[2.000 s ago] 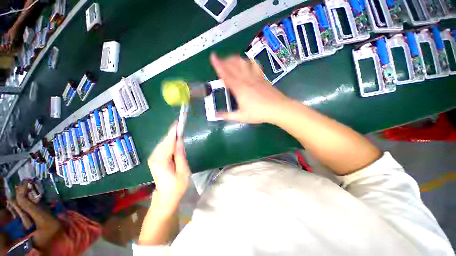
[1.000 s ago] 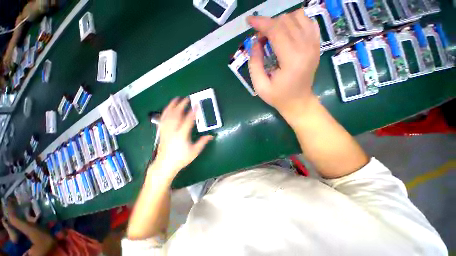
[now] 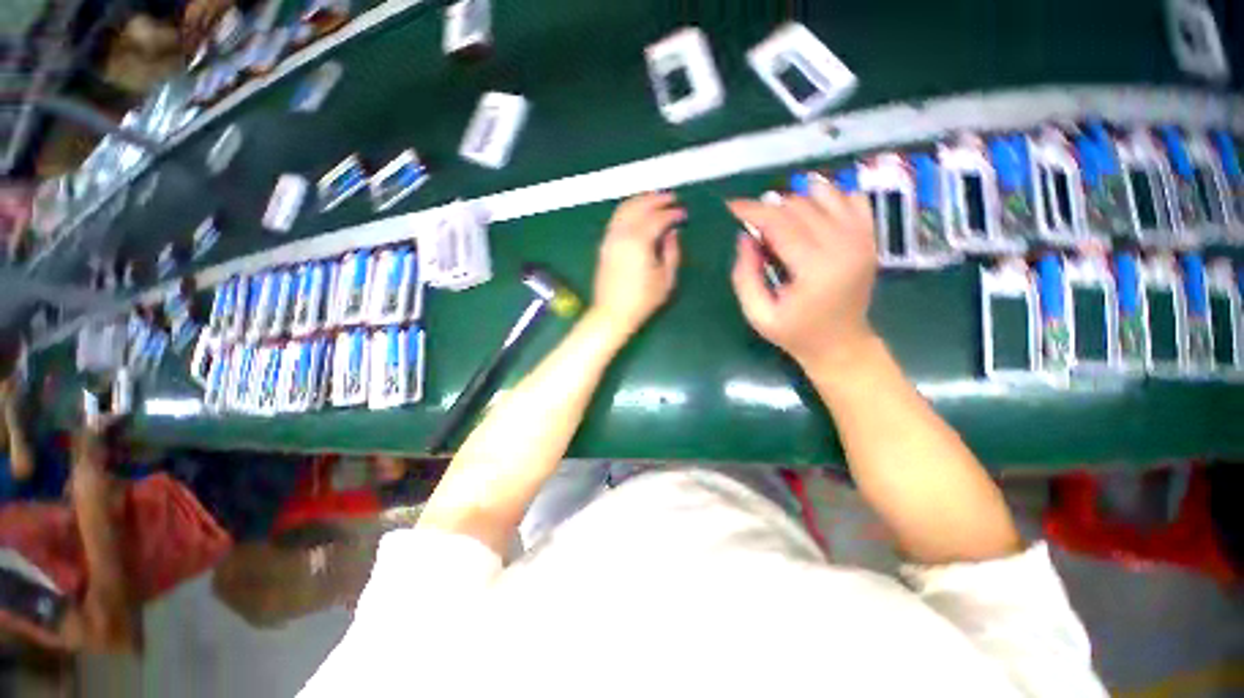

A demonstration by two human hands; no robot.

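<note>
My left hand is over the bench in the middle, fingers loosely bent, with no object visible in it. My right hand is bent around a part at the left end of the right-hand rows; only a thin white and dark edge shows between thumb and fingers, probably a loaded housing half. The mallet lies on the bench left of my left hand, its yellow-green face near my forearm. A white housing lies beyond the metal strip. Loaded housing halves stand in two rows on the right.
A pale metal strip crosses the green bench. Front covers are stacked left. Rows of blue-celled housings stand farther left. More white housings lie beyond the strip. Another person's arm is at lower left. Red stools are below.
The mallet has left my left hand and lies on the bench. The white housing from the middle of the bench now appears beyond the strip. The view has turned.
</note>
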